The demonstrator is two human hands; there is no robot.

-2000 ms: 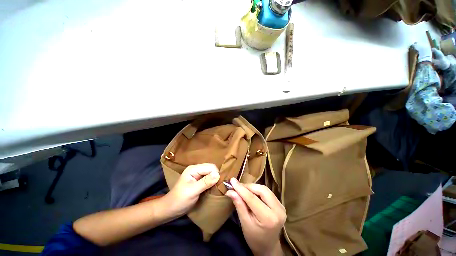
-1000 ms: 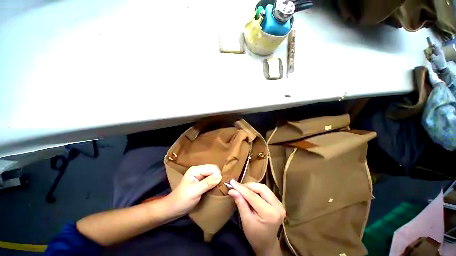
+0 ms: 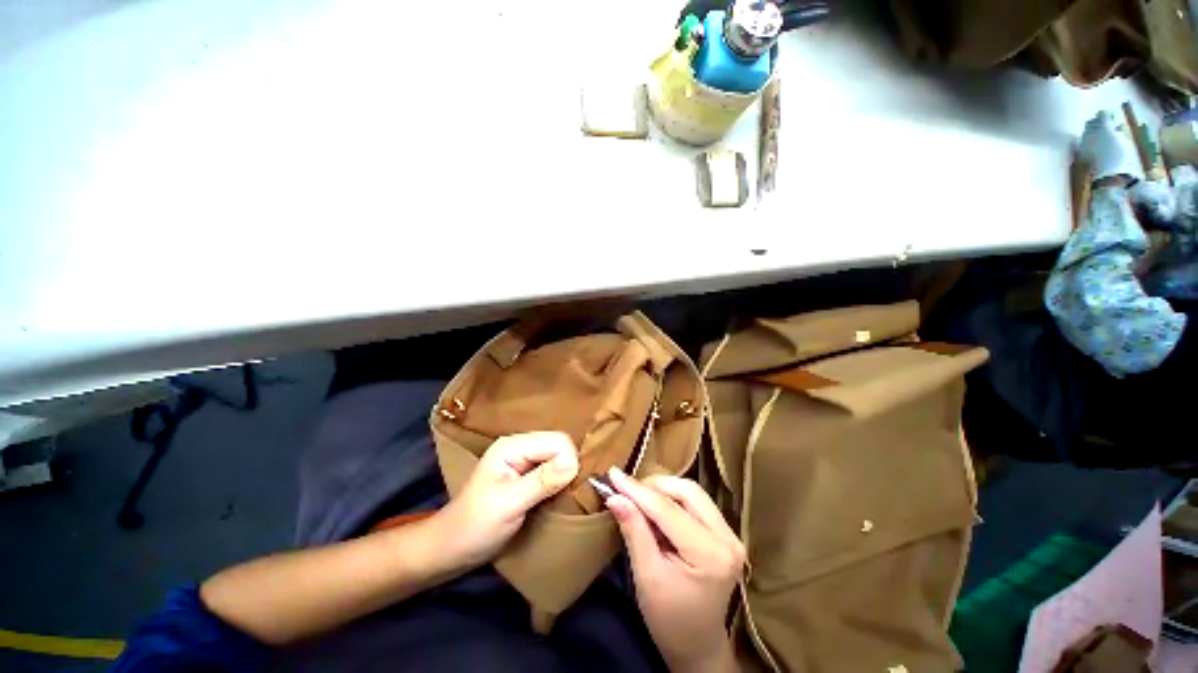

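Note:
A tan-brown bag body (image 3: 558, 559) lies on my lap with its mouth open towards me. Its orange-brown lining (image 3: 545, 388) shows inside, with small gold hardware at both sides of the mouth and a zipper line at the right. My left hand (image 3: 506, 493) pinches the near edge of the mouth between thumb and fingers. My right hand (image 3: 683, 546) holds small thread snips (image 3: 602, 487), mostly hidden by the fingers, with the silver tip at the lining just right of my left fingertips. Any thread there is too fine to see.
Brown bags (image 3: 854, 487) lie stacked at my right. On the white table (image 3: 329, 171) stand a pale yellow cup (image 3: 703, 108) with a blue bottle, two small blocks (image 3: 721, 179) and a narrow brown stick (image 3: 770, 138). A coworker's patterned sleeve (image 3: 1117, 289) is at the far right.
My hands and the bag stay nearly in place, with the right fingers shifting slightly at the snips. The coworker's arm has moved. The whole view has shifted a little.

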